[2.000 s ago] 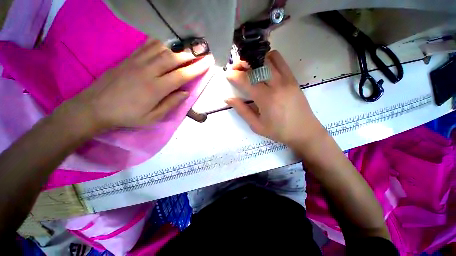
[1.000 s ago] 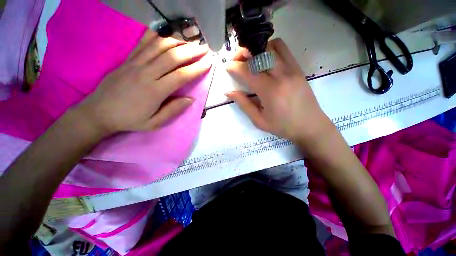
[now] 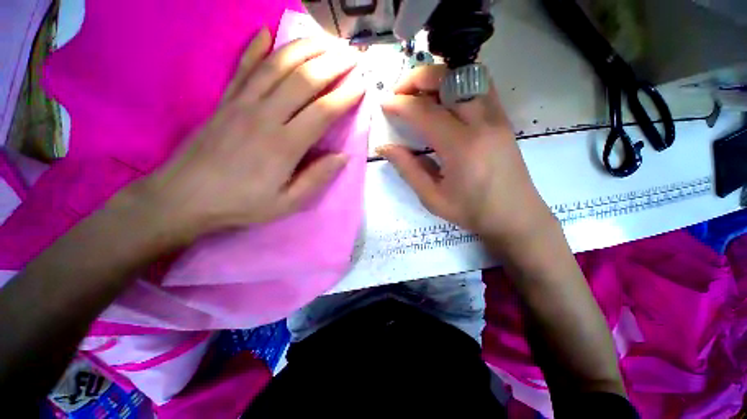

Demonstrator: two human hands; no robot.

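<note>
A light-pink fabric panel [image 3: 270, 278] lies over a hot-pink fabric panel [image 3: 156, 74] at the left of the machine. My left hand [image 3: 254, 139] lies flat on the panels, fingers spread, fingertips near the presser foot in bright glare. My right hand [image 3: 467, 155] rests on the machine bed just right of the needle area, fingers bent, beside the ridged silver knob [image 3: 465, 83]. I cannot tell whether its fingertips touch the fabric edge. The needle is lost in glare.
Black scissors [image 3: 627, 106] lie on the bed at the right. A flat black object [image 3: 731, 164] sits at the right edge. A printed ruler scale [image 3: 639, 200] runs along the white table edge. Crumpled pink fabric [image 3: 655, 319] lies below right, more pink pieces [image 3: 156, 352] below left.
The fabric panels and my left hand have moved right, and the light-pink panel covers more of the table edge. The view has shifted slightly. My right hand stays beside the needle area.
</note>
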